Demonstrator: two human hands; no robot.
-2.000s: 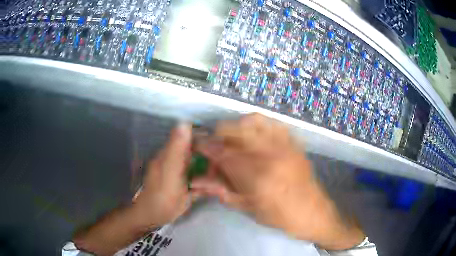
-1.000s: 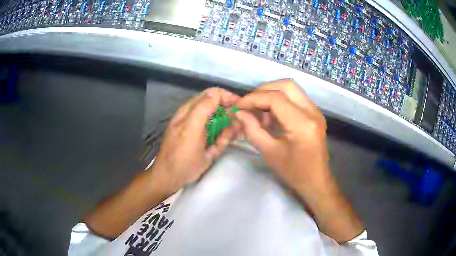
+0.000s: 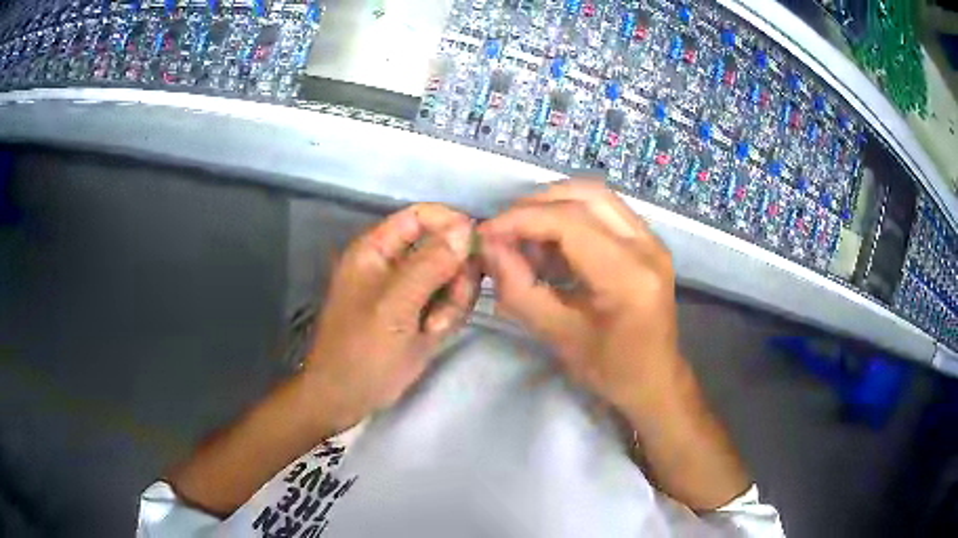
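Observation:
My left hand (image 3: 383, 305) and my right hand (image 3: 594, 278) are in front of the white garment, below the near rail. Their thumbs and index fingers meet at the fingertips, pinched close together. Anything between the fingertips is too small and blurred to make out. The left fingers are curled in, and the inside of that palm is hidden. No green component shows clearly in either hand. Both hands are apart from the circuit board panel (image 3: 630, 105), which lies beyond the rail.
The pale conveyor rail (image 3: 242, 142) crosses in front of the hands. A plain silvery plate (image 3: 373, 47) lies between populated panels. A second panel (image 3: 158, 42) is at the left. A pile of green components (image 3: 893, 58) is beyond the far rail. A blue object (image 3: 867, 389) is at the lower right.
Two seconds ago the hands were lower and slightly apart. One second ago green components showed in my left palm; now its fingers have curled in and the green is out of sight.

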